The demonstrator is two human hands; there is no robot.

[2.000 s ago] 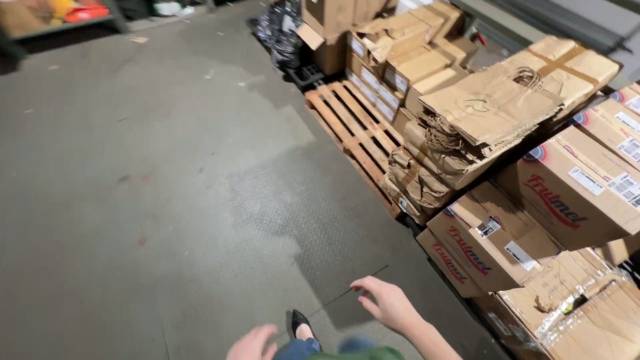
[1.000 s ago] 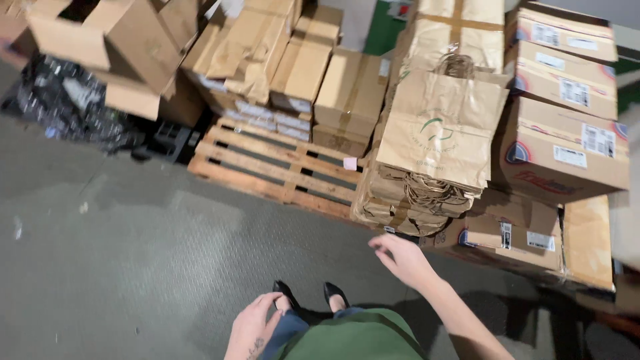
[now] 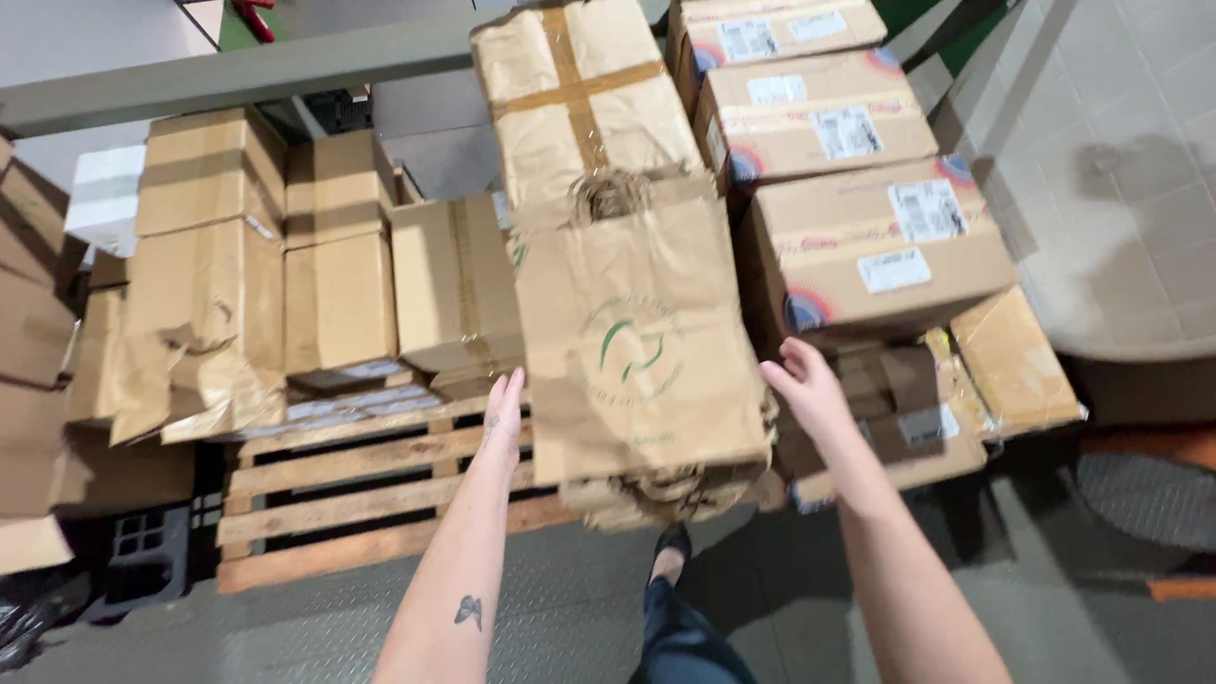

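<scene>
A stack of brown kraft paper bags with twisted paper handles lies in the middle, a green round print on the top bag. At its left edge is my left hand, fingers extended and holding nothing; whether it touches the bags I cannot tell. My right hand is beside the stack's right edge, fingers apart and empty. Behind the loose bags, a paper-wrapped bundle bears crossed brown tape.
Left of the bags, several cardboard boxes stand on a wooden pallet. Labelled cartons are stacked at the right. A metal beam runs behind. A black plastic pallet lies at the lower left.
The view has turned and come closer to the paper bags. Both hands have reached forward, from near the body to either side of the stack.
</scene>
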